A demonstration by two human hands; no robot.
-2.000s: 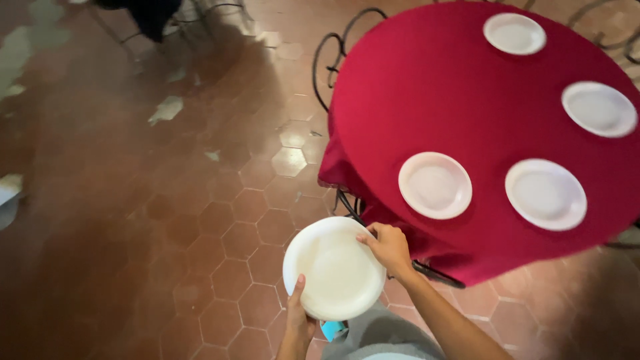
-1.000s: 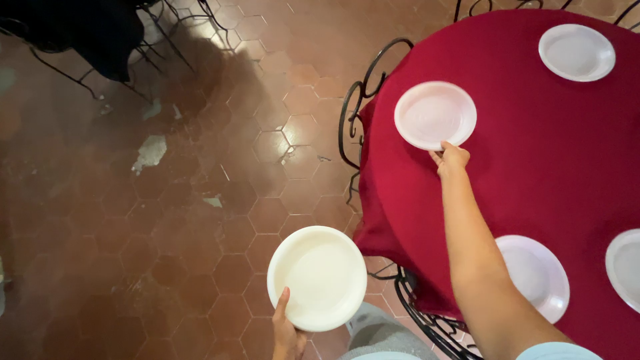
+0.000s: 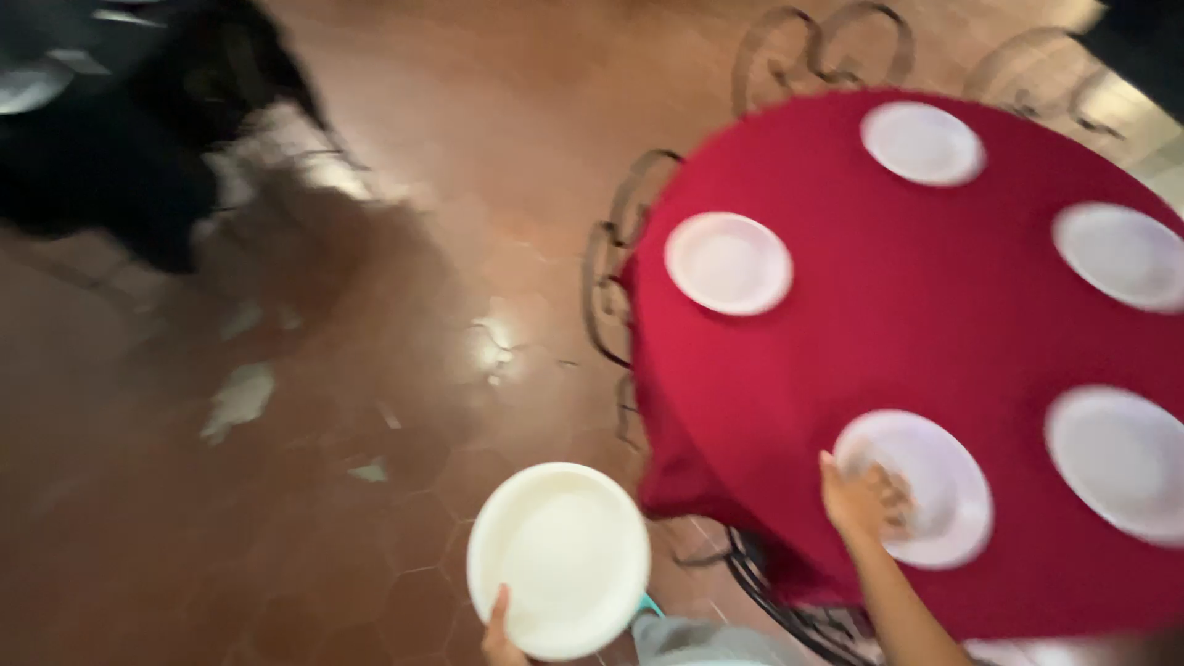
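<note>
My left hand (image 3: 500,629) grips a white plate (image 3: 559,560) by its near rim, thumb on top, over the tiled floor left of the table. Whether more plates lie beneath it cannot be told. My right hand (image 3: 867,499) is blurred, its fingers spread over a white plate (image 3: 953,490) near the front edge of the round table with a red tablecloth (image 3: 832,342); I cannot tell if it touches. Other white plates stand around the table: one at the left (image 3: 729,264), one at the back (image 3: 923,143), and two at the right (image 3: 1121,256), (image 3: 1124,462).
Black wrought-iron chairs stand round the table, one at its left (image 3: 597,287), one behind (image 3: 819,55) and one at the near edge (image 3: 772,601). A dark-covered table (image 3: 102,176) stands at the upper left. The hexagonal floor tiles (image 3: 407,518) show pale patches.
My right hand has let go of the plate at the table's left and moved back to the plate near the front. Two seconds ago both hands held the white plate now in my left hand.
</note>
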